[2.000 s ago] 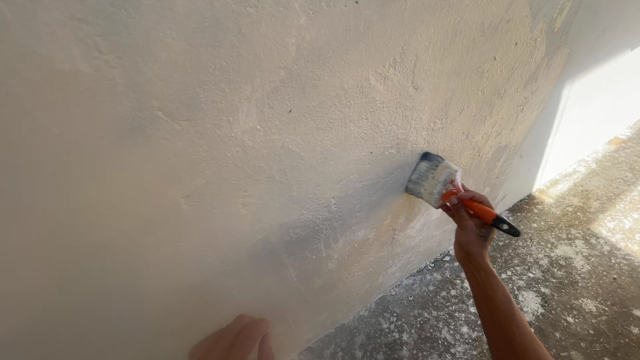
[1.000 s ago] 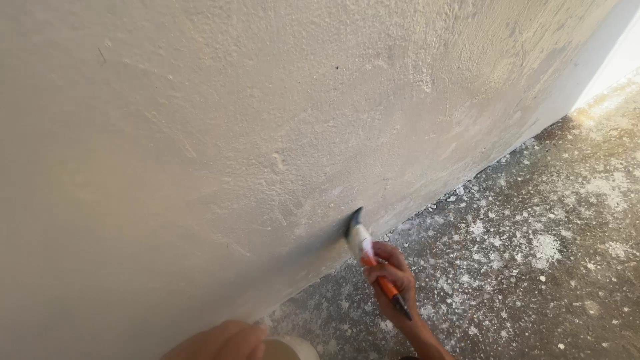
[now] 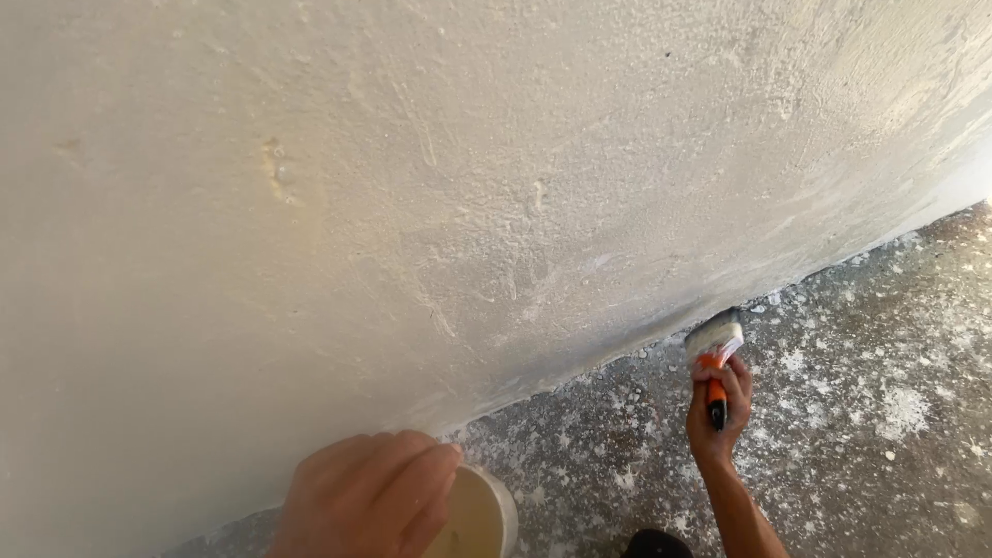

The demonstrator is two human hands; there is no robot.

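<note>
My right hand (image 3: pixel 721 403) grips a wide paintbrush (image 3: pixel 715 341) by its orange and black handle. Its dark-tipped, whitish bristles are at the foot of the rough, pale wall (image 3: pixel 496 194), by the line where wall and floor meet. My left hand (image 3: pixel 372 492), fingers curled, is at the bottom of the view over the near rim of a round, whitish container (image 3: pixel 508 515) with pale yellowish contents. Whether the fingers grip that rim cannot be told, since the hand hides part of it.
The dark floor (image 3: pixel 837 403) is spattered with white paint and small crumbs. It runs along the wall's base up to the right. A dark rounded thing (image 3: pixel 657 545), perhaps a shoe tip, shows at the bottom edge.
The brush in my right hand has gone from higher on the wall down to its base. More of the container shows beside my left hand. The view has tilted downward.
</note>
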